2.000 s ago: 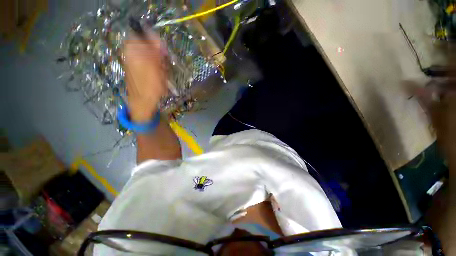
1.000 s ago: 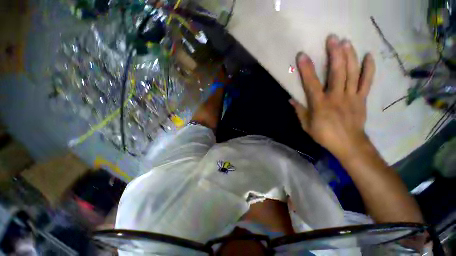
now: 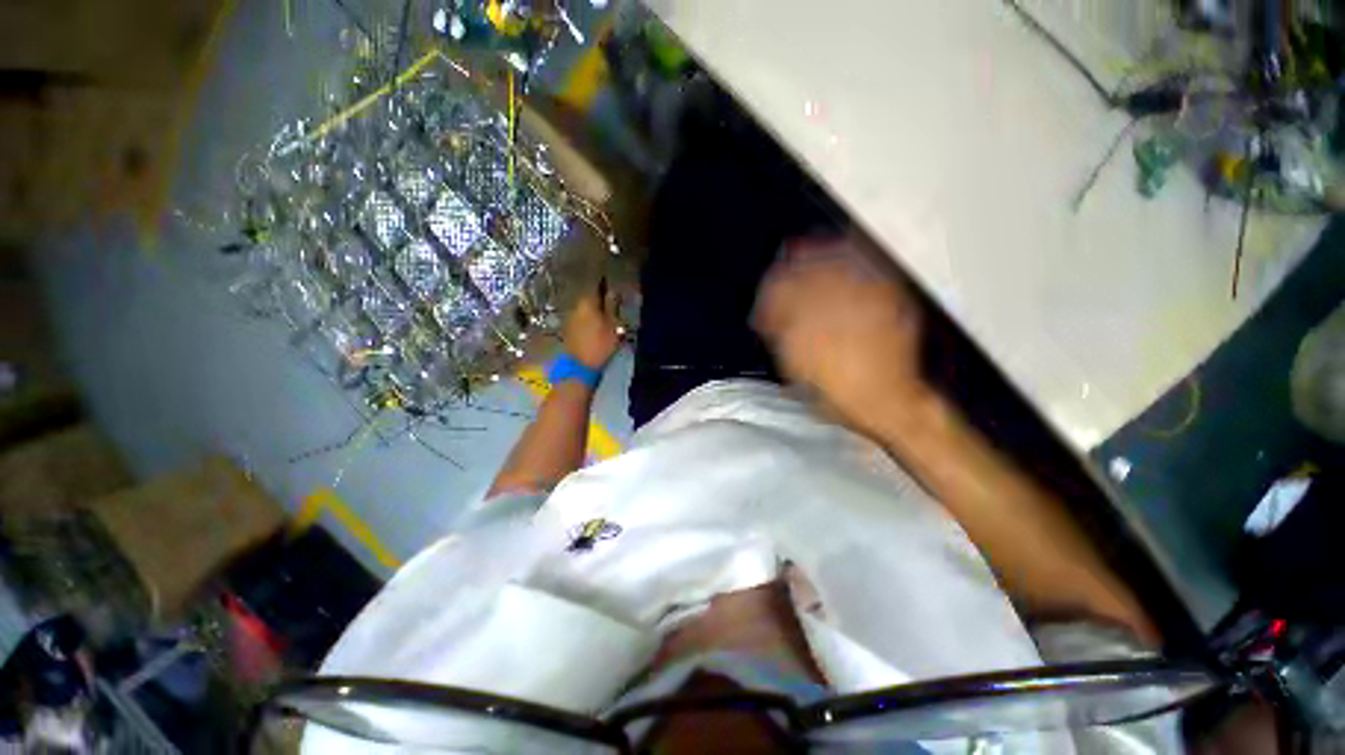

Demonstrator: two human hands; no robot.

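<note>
My left hand [image 3: 595, 328], with a blue strap [image 3: 572, 372] on its wrist, is small and low beside the stack of clear plastic blister trays [image 3: 428, 244]. Its fingers are partly hidden, and I cannot tell if it holds anything. My right hand [image 3: 841, 317] is blurred, over the dark area at the near edge of the beige work board [image 3: 944, 162]. Its fingers look curled, but what is in them cannot be made out. The trays are shiny and ridged, with thin wires around their edges.
Wired board assemblies [image 3: 1232, 155] lie tangled on the board's right part. More wires and boards [image 3: 516, 22] show at the top. A cardboard box [image 3: 185, 534] stands on the grey floor at lower left. Yellow floor lines and glasses frames at the bottom also show.
My right hand has left the board's surface, moving left and down, and its spread fingers have drawn in. My left hand is lower and further left. The trays show more clearly.
</note>
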